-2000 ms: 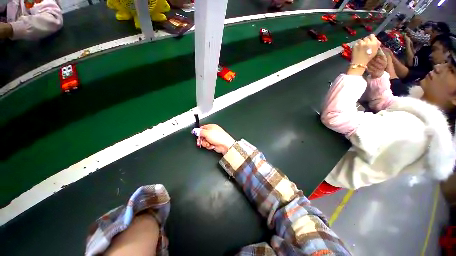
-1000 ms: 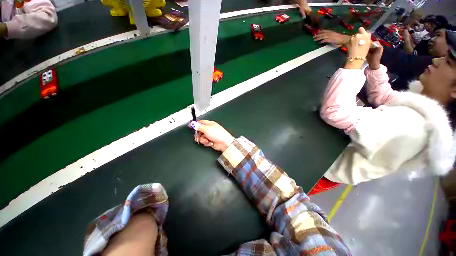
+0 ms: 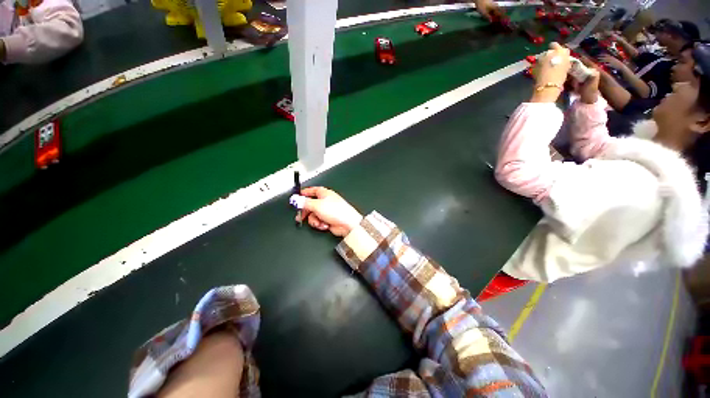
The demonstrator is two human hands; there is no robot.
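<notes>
My right hand [image 3: 325,210] is over the dark bench near the white edge rail, below the foot of the white post. Its fingers pinch a thin dark pen [image 3: 297,183] that stands roughly upright. A small white piece [image 3: 297,201] shows at the fingertips beside the pen. My left hand is not visible; only the bare forearm [image 3: 210,365] and rolled plaid sleeve show at the bottom edge. A red workpiece [image 3: 47,144] with a white-and-black panel lies on the green belt at the far left. Another red piece [image 3: 286,107] is partly hidden behind the post.
The white metal post [image 3: 311,78] rises from the chipped white edge rail [image 3: 156,239]. More red pieces lie along the green belt [image 3: 195,148]. A neighbour in a white vest [image 3: 615,210] with pink sleeves sits at the right, hands raised. A yellow object [image 3: 204,15] stands across the belt.
The red pieces on the belt have moved to the left, one now passing behind the post. My right hand has stayed near the same spot with the pen. A hand that reached over the belt has drawn back.
</notes>
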